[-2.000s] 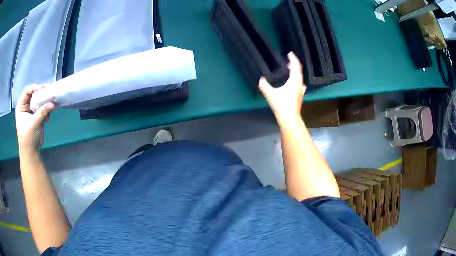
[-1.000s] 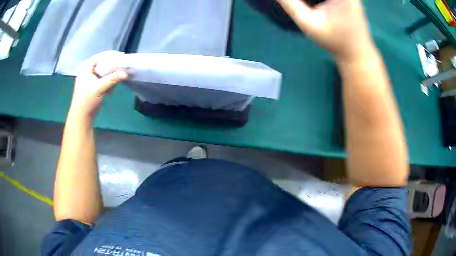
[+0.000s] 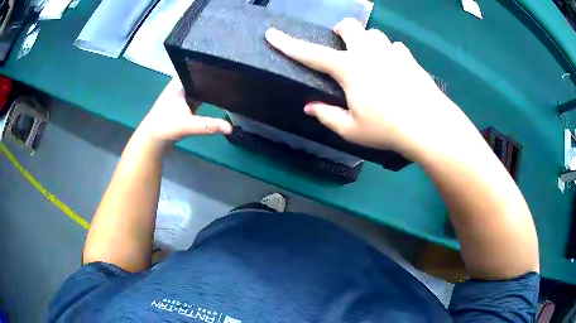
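Note:
A black foam end cap (image 3: 252,94) lies tilted over the upper side of the bagged product, whose whitish sleeve (image 3: 297,144) shows as a strip below it. The product's lower edge sits in a second black foam piece (image 3: 294,158) near the bench edge. My right hand (image 3: 379,88) is spread over the top and front of the upper end cap, gripping it. My left hand (image 3: 167,120) is at its left end, thumb under the lower edge; its fingers are hidden behind the foam.
The green bench (image 3: 417,195) runs across the view. Whitish protective bags (image 3: 117,28) lie behind at the upper left. Another slotted black foam piece (image 3: 503,151) is beyond my right forearm. A stool (image 3: 26,123) stands on the floor at left.
My right hand has brought a black foam end cap from the right over the bagged product. My left hand is now at the end cap's left end. The view has shifted.

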